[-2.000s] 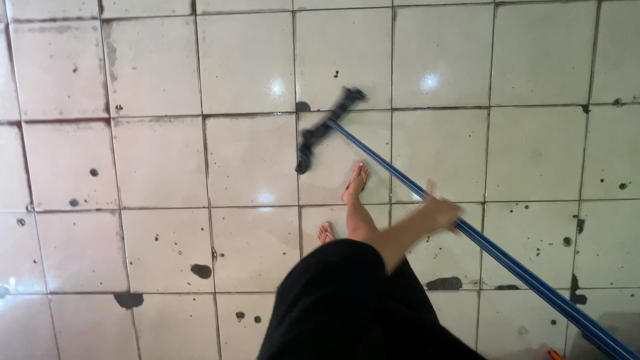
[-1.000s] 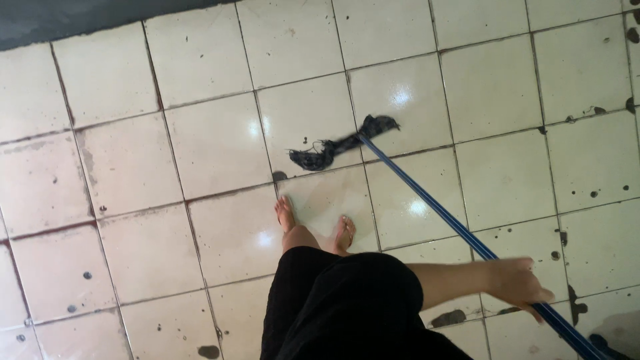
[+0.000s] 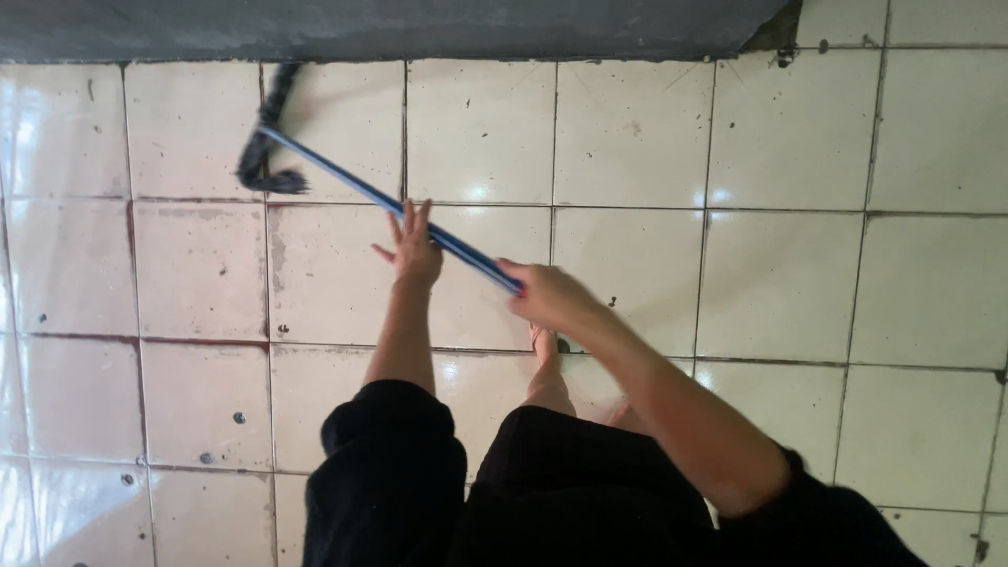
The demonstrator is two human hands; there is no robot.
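A mop with a dark stringy head (image 3: 268, 153) and a blue pole (image 3: 465, 250) slants across the tiled floor. Its head lies at the upper left, close to the dark grey surface, with the strands bent in a hook shape. My right hand (image 3: 551, 295) is closed around the top end of the pole. Farther down, my left hand (image 3: 415, 246) touches the pole, its fingers spread and slightly blurred; whether it grips is not plain.
Cream floor tiles (image 3: 630, 134) with dark grout and scattered dark stains surround me. A dark grey surface (image 3: 362, 27) borders them along the top. My bare foot (image 3: 543, 339) stands just below my right hand, and the other foot is partly hidden.
The mop head has moved left, up to the grey surface. My left hand has come into view at the pole, where earlier only one hand showed. The view has shifted.
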